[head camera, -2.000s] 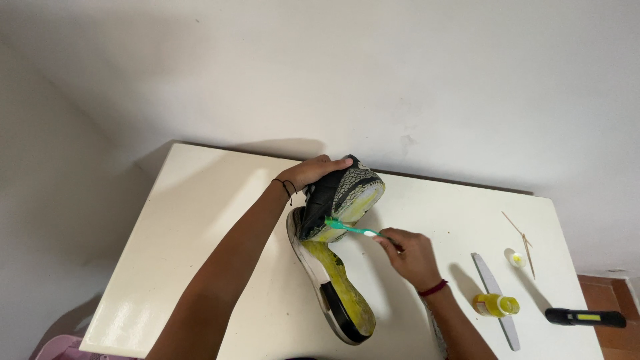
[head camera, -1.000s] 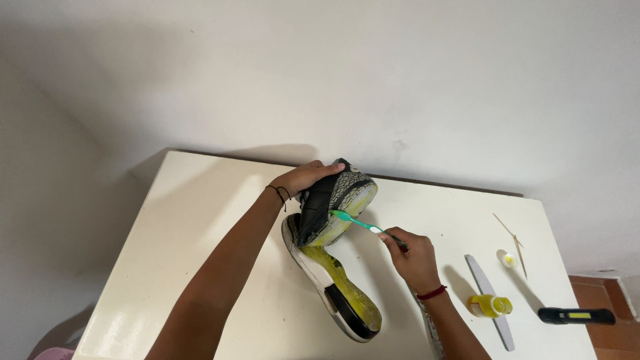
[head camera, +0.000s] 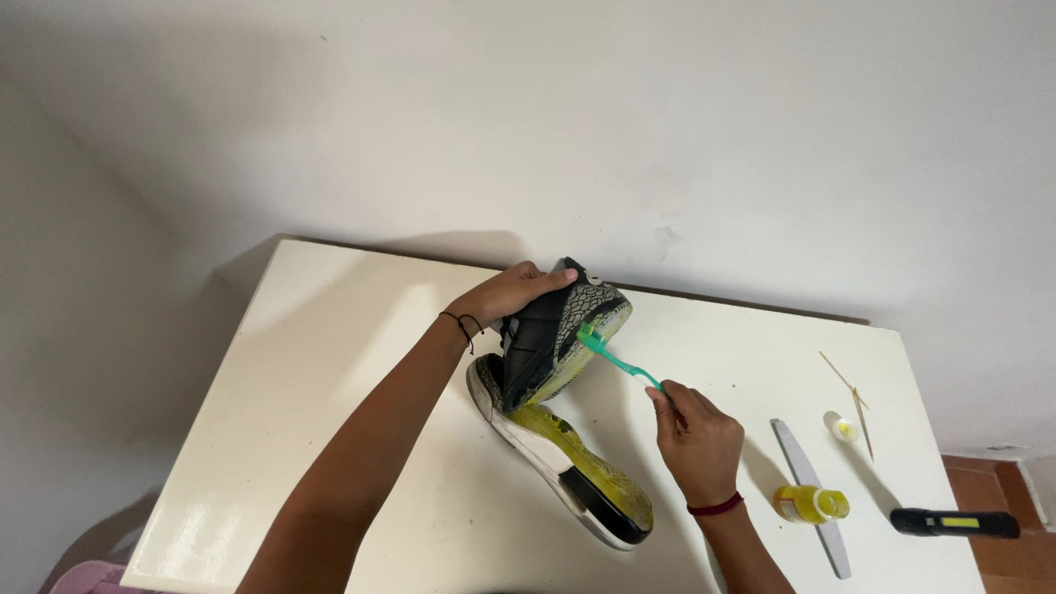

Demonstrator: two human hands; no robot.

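Observation:
A black and grey sneaker upper [head camera: 540, 342] is tilted up in my left hand [head camera: 516, 293], which grips it near the collar with the thumb on top. Its sole [head camera: 569, 470], white and black with a yellow-coated inner face, hangs partly detached and lies on the white table, joined near the toe. My right hand [head camera: 697, 433] holds a green toothbrush [head camera: 619, 360] by the handle. The bristles touch the lower side edge of the upper, toward the heel, where a yellowish coating shows.
On the right of the white table [head camera: 396, 487] lie an open bottle of yellow liquid [head camera: 804, 504], a grey nail file [head camera: 796, 452], a small white cap [head camera: 844, 429], thin wooden sticks [head camera: 860, 404] and a black flashlight [head camera: 957, 523] over the edge. A wall stands behind.
The toothbrush head has moved along the edge of the upper toward the heel. My left hand keeps its hold on the upper.

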